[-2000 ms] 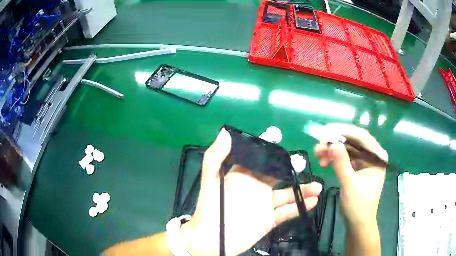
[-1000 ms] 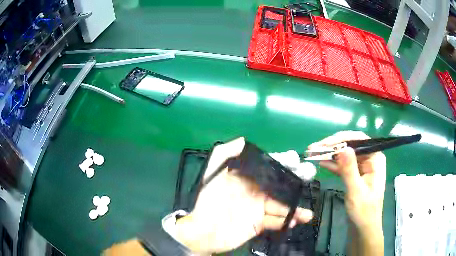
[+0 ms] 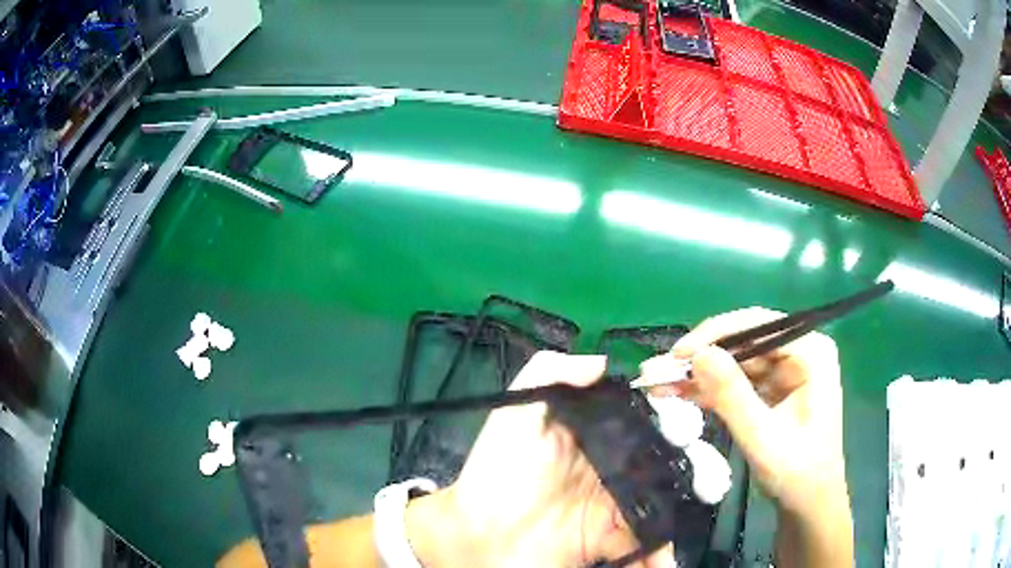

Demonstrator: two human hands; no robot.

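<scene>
My left hand holds a black phone middle frame from below, tilted, its window side reaching to the lower left. My right hand holds black tweezers; their pale tips touch or nearly touch the upper edge of the held frame. I cannot make out a part at the tips. White finger cots show beside the held frame. More black frames lie loosely stacked on the green surface beneath my hands, partly hidden.
A single phone frame lies at the upper left. White clusters lie at left. A red perforated tray with two dark pieces stands beyond. A white sheet with dark dots lies at right. Pale rails and a machine are at left.
My left hand has turned the held frame so it extends to the lower left. The tweezer tips have moved left onto or near it. The single frame beyond has shifted left.
</scene>
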